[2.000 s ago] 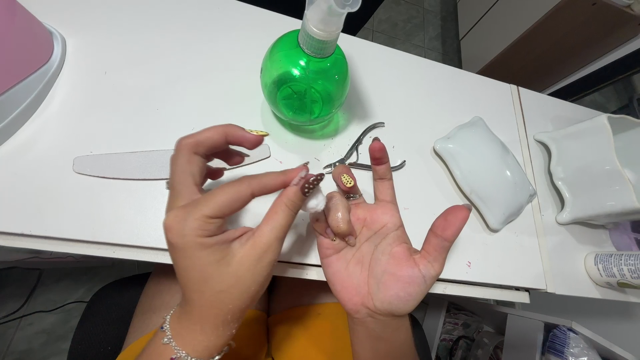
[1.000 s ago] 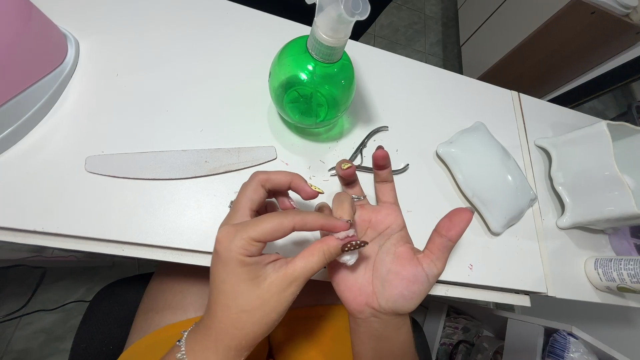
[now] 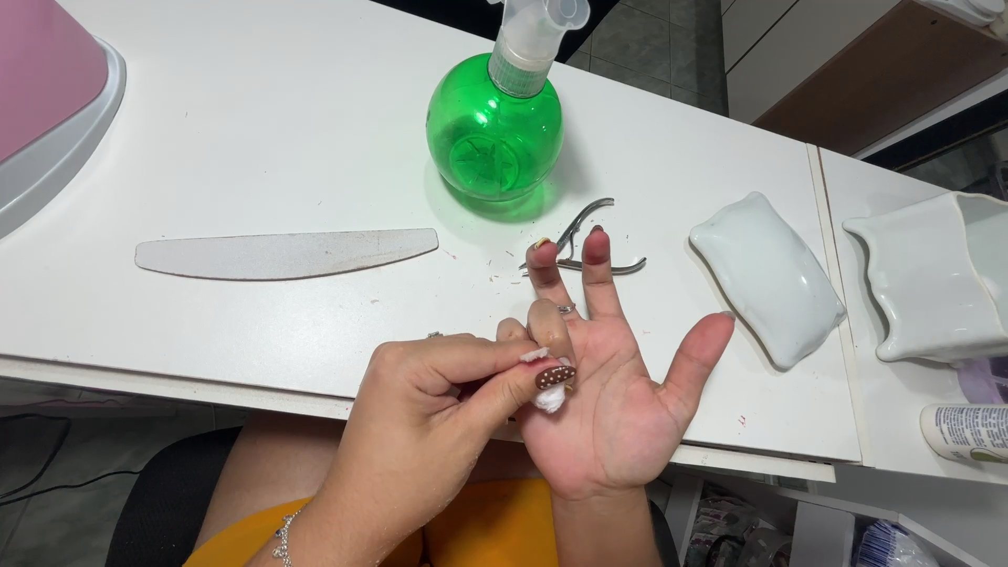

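Note:
My left hand (image 3: 441, 394), with a bracelet at its wrist, pinches a small white cotton piece (image 3: 549, 398) between thumb and fingers, against a folded finger of my right hand (image 3: 610, 394). The right palm faces up; two fingers and the thumb are extended and the others curl toward the palm. A ring is on one finger. The left thumbnail is brown with white dots. Just beyond the right fingertips lie metal cuticle nippers (image 3: 587, 244), partly hidden by the fingers. A white nail file (image 3: 287, 254) lies at the left. Behind stands a green spray bottle (image 3: 496, 134).
A white ceramic lid (image 3: 768, 279) and a white ceramic container (image 3: 929, 276) are at the right, near a lotion bottle (image 3: 969, 433) bearing writing. A pink and grey device (image 3: 51, 87) stands at the far left. Small debris lies by the nippers on the white table (image 3: 236, 331).
My left hand has moved right from beside the curled fingers and now presses the cotton at the folded finger. The right hand stays palm up, its upper fingers slightly shifted.

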